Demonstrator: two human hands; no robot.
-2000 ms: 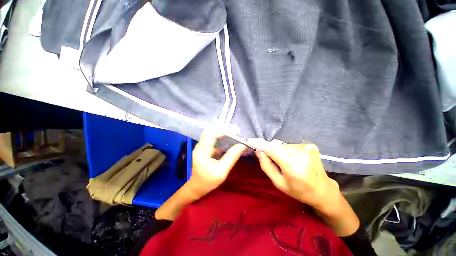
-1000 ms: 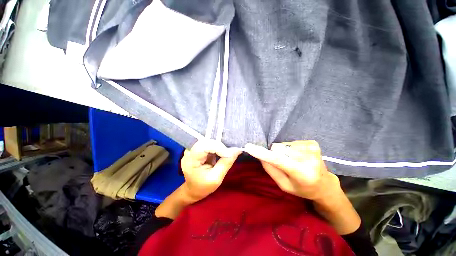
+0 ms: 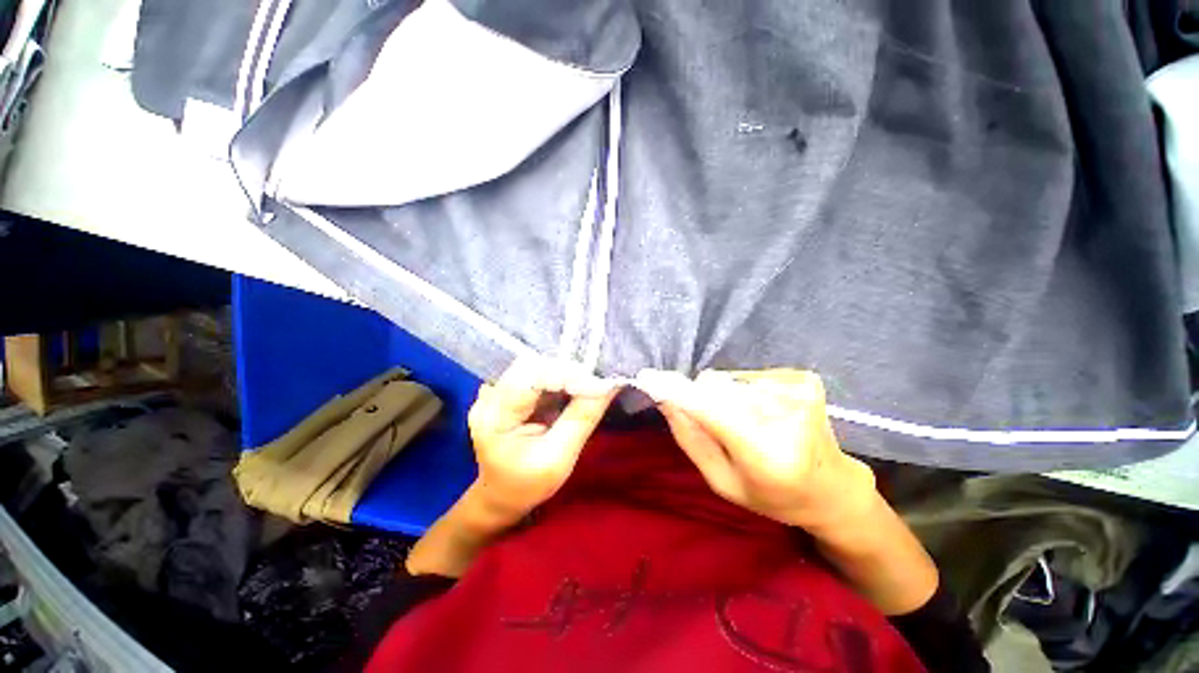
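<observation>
A dark grey garment (image 3: 947, 263) lies over the table, with a white binding line (image 3: 999, 433) along its lower hem and paired white seam lines running up its body. A rounded pocket piece at the left is folded back and shows its pale underside (image 3: 427, 125). My left hand (image 3: 526, 440) pinches the hem between thumb and fingers, just below the paired seam lines. My right hand (image 3: 763, 440) pinches the hem close beside it, and the fingertips nearly touch. The cloth gathers in folds above them. No needle or thread can be made out.
The white table edge (image 3: 145, 217) runs below the garment at the left. A blue bin (image 3: 296, 355) underneath holds folded khaki cloth (image 3: 335, 454). A wooden box (image 3: 92, 368) and dark cloth stand at the lower left. Olive cloth (image 3: 1012, 533) lies at the lower right.
Both hands have shifted slightly left and keep pinching the hem, with the fingertips close together. The garment has moved slightly right in view. The cloth above the fingers is more gathered.
</observation>
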